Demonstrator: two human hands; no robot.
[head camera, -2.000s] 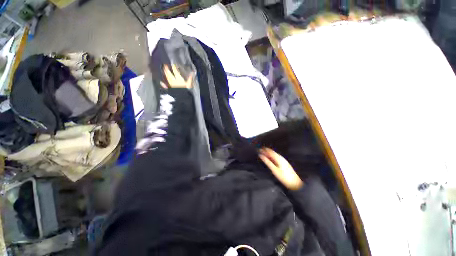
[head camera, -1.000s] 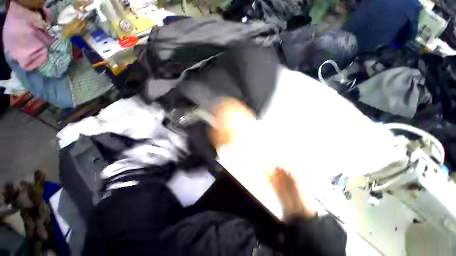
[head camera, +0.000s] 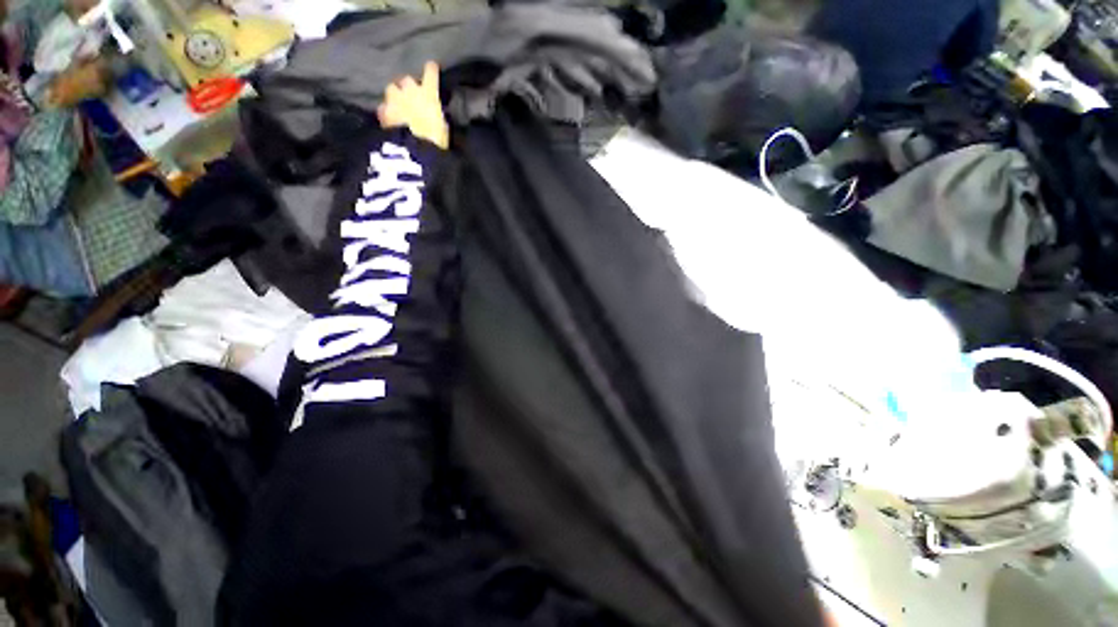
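Observation:
A large dark grey-black cloth panel (head camera: 552, 331) with long folds lies from the far cloth down to the bottom edge, over the left part of the white table. My left hand (head camera: 417, 108) is at the panel's far end, against heaped grey cloth (head camera: 539, 55). Its visible fingers are apart, and no grip shows. My left sleeve with white lettering lies along the panel's left side. My right hand cannot be made out; a small skin-toned or orange patch shows at the bottom edge.
A white sewing machine (head camera: 981, 453) is at right on the table (head camera: 846, 294). Grey cloth (head camera: 962, 214) and dark heaps lie behind it. White cloth (head camera: 221, 319) and dark grey cloth (head camera: 159, 490) are at left. Part of another person's clothing shows at far left.
The view has shifted toward the table. The dark panel now lies spread over the table's left part. My left hand has moved to its far end. My right hand has left clear view.

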